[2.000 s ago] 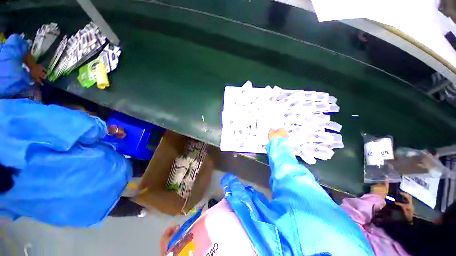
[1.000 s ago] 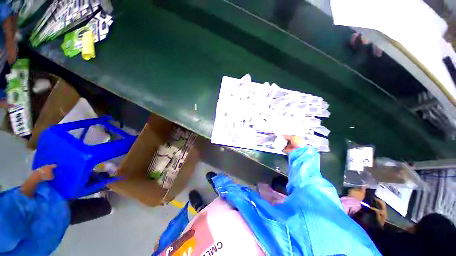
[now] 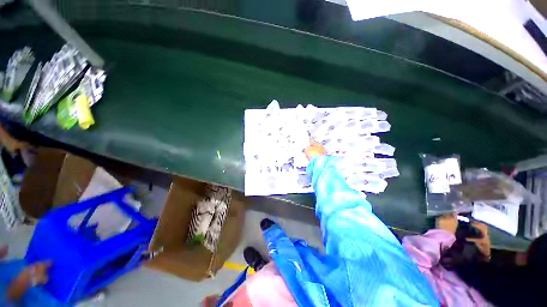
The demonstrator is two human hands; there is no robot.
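Observation:
Several whitish translucent sleeves (image 3: 354, 144) lie in a fanned, overlapping pile on a white sheet (image 3: 255, 183) on the green bench. Their free ends spread to the right past the sheet. My right hand (image 3: 313, 149), in a blue sleeve, is over the middle of the pile with its fingers at the sleeves. The hand is small and overexposed, so whether it pinches one cannot be told. A bit of skin at the bottom edge, left of my pink shirt, looks like my left hand (image 3: 211, 300), cut off and unclear.
Green-and-white packages (image 3: 57, 81) and a yellow roll (image 3: 84, 112) lie at the bench's left. Bagged items with white labels (image 3: 442, 174) lie right, by a person in pink. An open carton (image 3: 165, 246) and blue stool (image 3: 84, 246) stand below. A white shelf (image 3: 438, 21) overhangs upper right.
My right hand has moved from the pile's lower edge up to its middle. The camera view has turned. The person on the left has moved away from the bench, exposing the blue stool.

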